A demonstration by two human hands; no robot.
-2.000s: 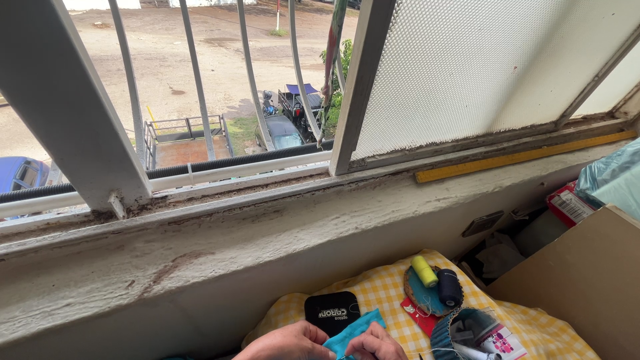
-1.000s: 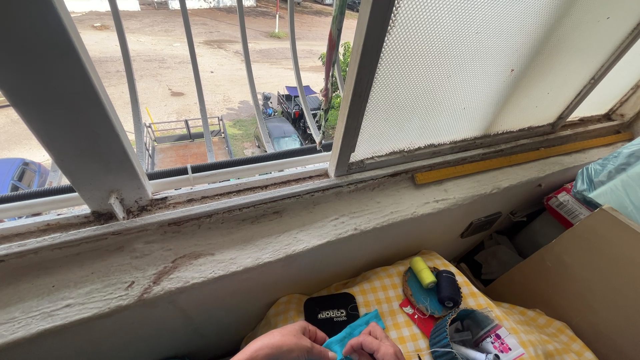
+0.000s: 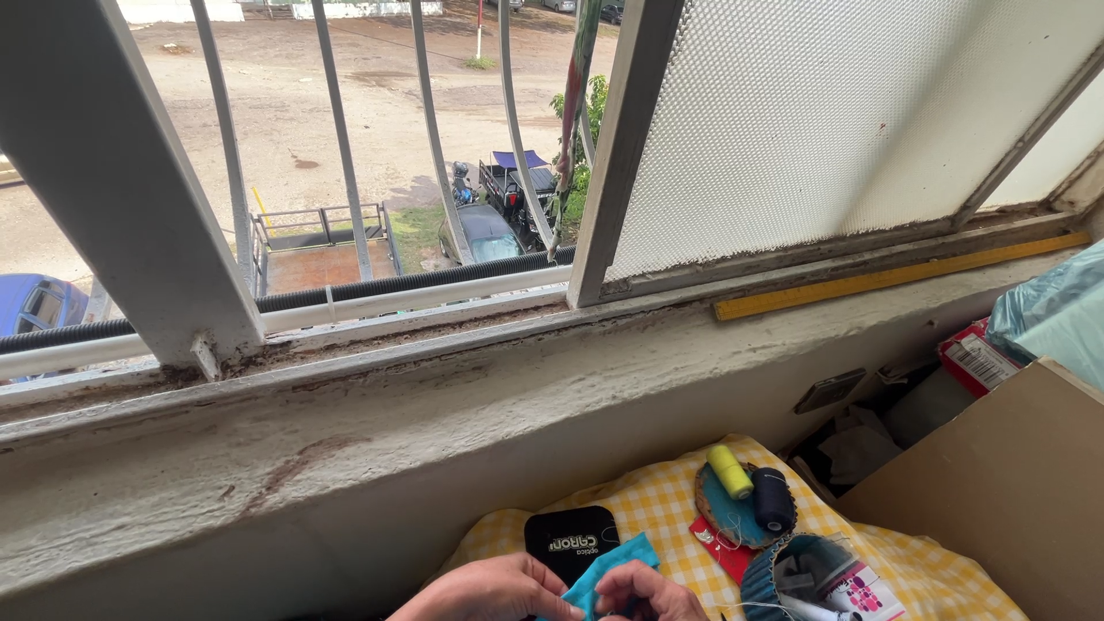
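At the bottom edge, my left hand [image 3: 496, 590] pinches a piece of turquoise cloth [image 3: 608, 569] from the left. My right hand [image 3: 651, 593] grips the same cloth from the right, its fingers curled; any needle or thread between them cannot be made out. Just beyond lies a black pouch [image 3: 561, 565] with writing on it. To the right, a yellow-green thread spool [image 3: 730, 472] and a dark navy thread spool [image 3: 773, 500] lie on a round blue lid [image 3: 723, 509], above a red card [image 3: 723, 552]. An open blue round basket [image 3: 766, 580] holds a white spool and a printed packet.
A yellow checked cloth [image 3: 668, 500] lies under these things. Beyond it rise the wall and rough windowsill [image 3: 414, 414], with a yellow ruler [image 3: 897, 276] along the window frame. At right stand a brown board [image 3: 992, 466], a red box [image 3: 979, 358] and a light blue plastic bag [image 3: 1056, 310].
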